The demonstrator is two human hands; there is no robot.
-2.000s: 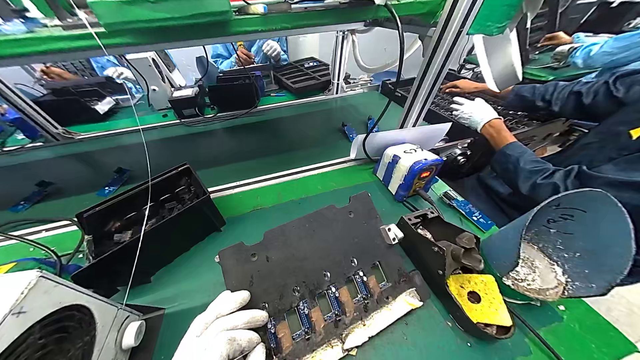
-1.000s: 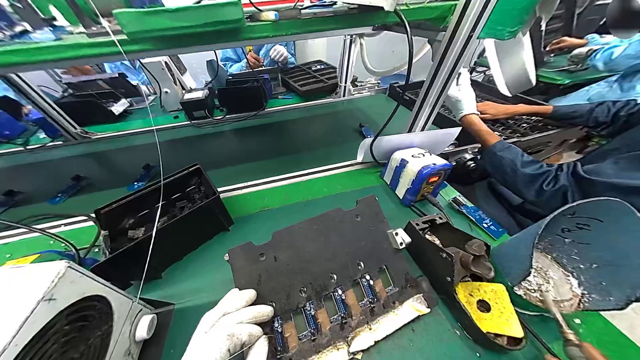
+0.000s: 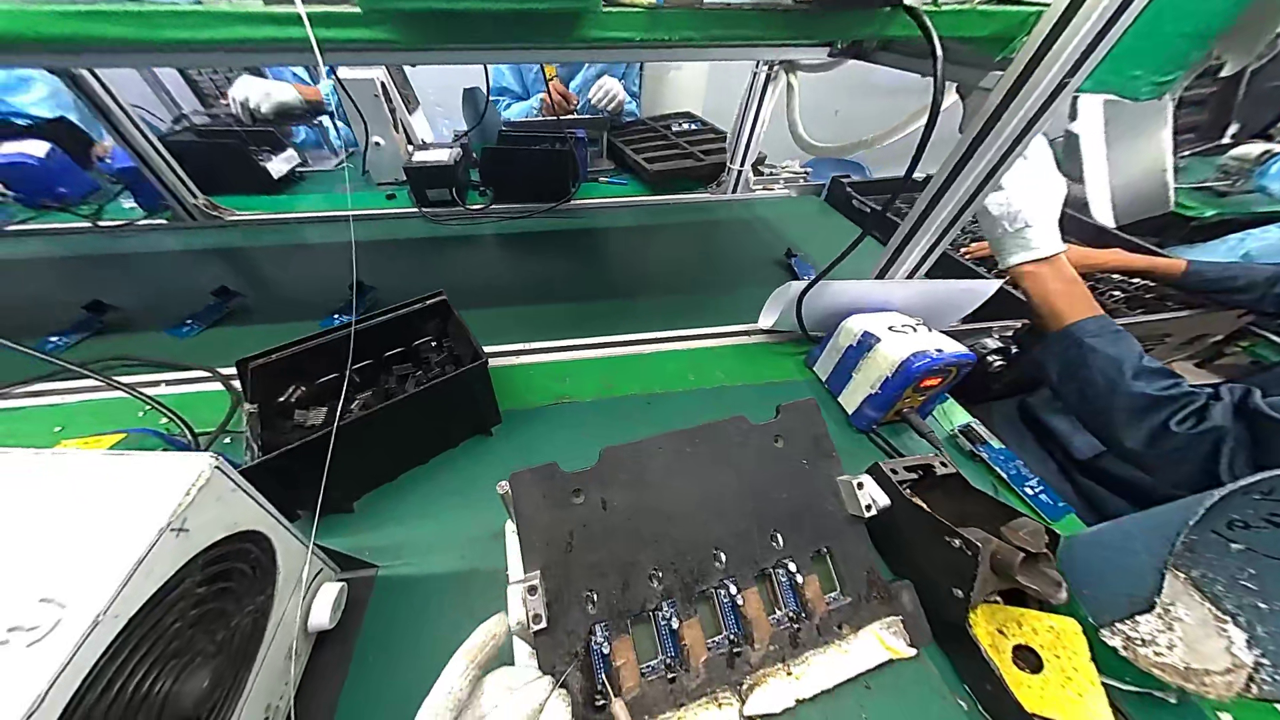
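My left hand (image 3: 500, 680), in a white glove, is at the lower left edge of a black fixture plate (image 3: 680, 500). A thin solder wire (image 3: 567, 674) runs from its fingers toward the leftmost small blue circuit board (image 3: 600, 650). Several such boards stand upright in the plate's slots, with brown tape between them. The tip end of a soldering iron (image 3: 619, 706) meets the area of that leftmost board from below. My right hand is out of view. Whitish tape (image 3: 830, 665) covers the plate's near edge, and metal clamps sit at its sides.
Left are a fan unit (image 3: 110, 560) and a black bin of parts (image 3: 480, 400). Right are a blue soldering station (image 3: 890, 365), an iron holder with yellow sponge (image 3: 1040, 660) and a blue container (image 3: 1130, 570). A co-worker's gloved hand (image 3: 1025, 205) is beyond the post. Boards lie on the belt behind.
The soldering iron, at the lower right by the blue container one second ago, is now at the leftmost board. The co-worker's gloved hand has risen from the black tray.
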